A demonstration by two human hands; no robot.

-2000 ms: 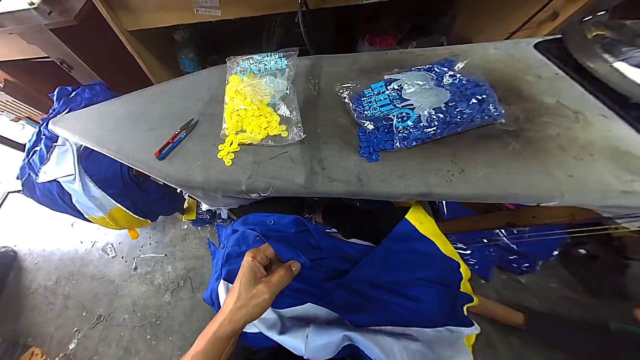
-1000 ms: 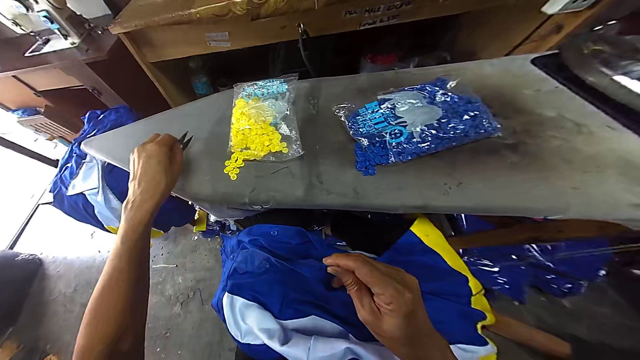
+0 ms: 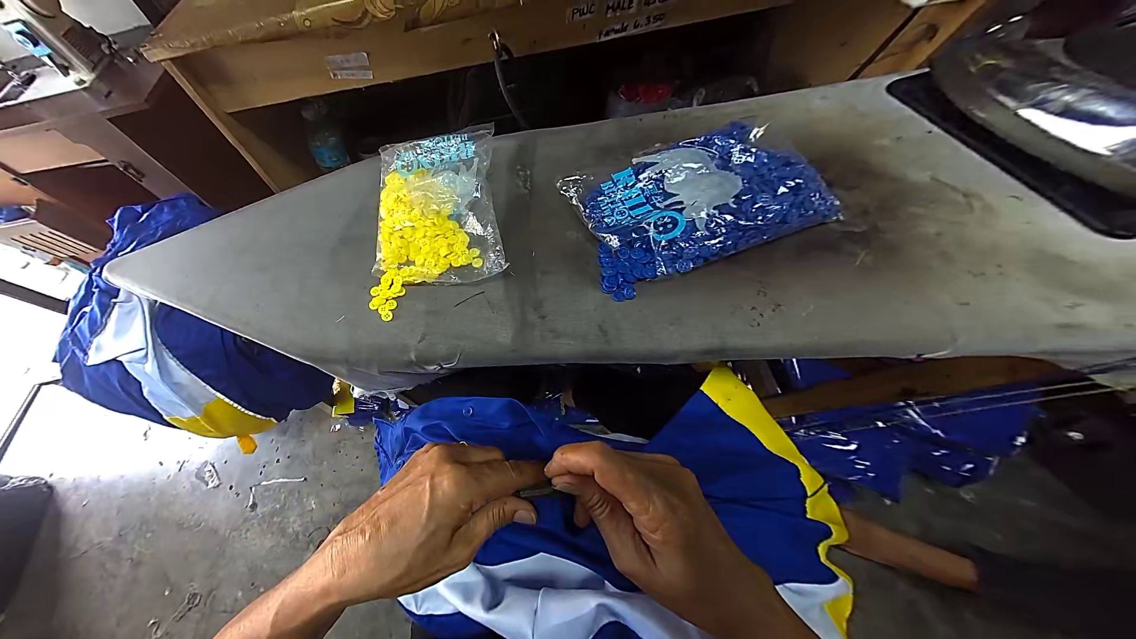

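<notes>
My left hand (image 3: 444, 515) is curled over a blue, white and yellow garment (image 3: 719, 453) on my lap. Thread snips are in it, mostly hidden; a small dark part (image 3: 537, 489) shows between the fingers. Against those fingertips, my right hand (image 3: 648, 524) has its thumb and index finger pinched together; whatever lies between them is too small to tell. On the grey ironing board (image 3: 293, 266) above lie a clear bag of yellow buttons (image 3: 426, 231), some spilled at its mouth, and a larger bag of blue buttons (image 3: 719, 204).
An iron (image 3: 1047, 98) rests on a black pad at the board's right end. More blue garments (image 3: 169, 346) hang in a bundle below the left tip. Behind stands a wooden table (image 3: 266, 71). Blue fabric in plastic (image 3: 914, 444) lies under the board at right.
The snips no longer lie on the board's left part, where my left hand reached a second ago. That hand has come back to the garment and meets my right hand.
</notes>
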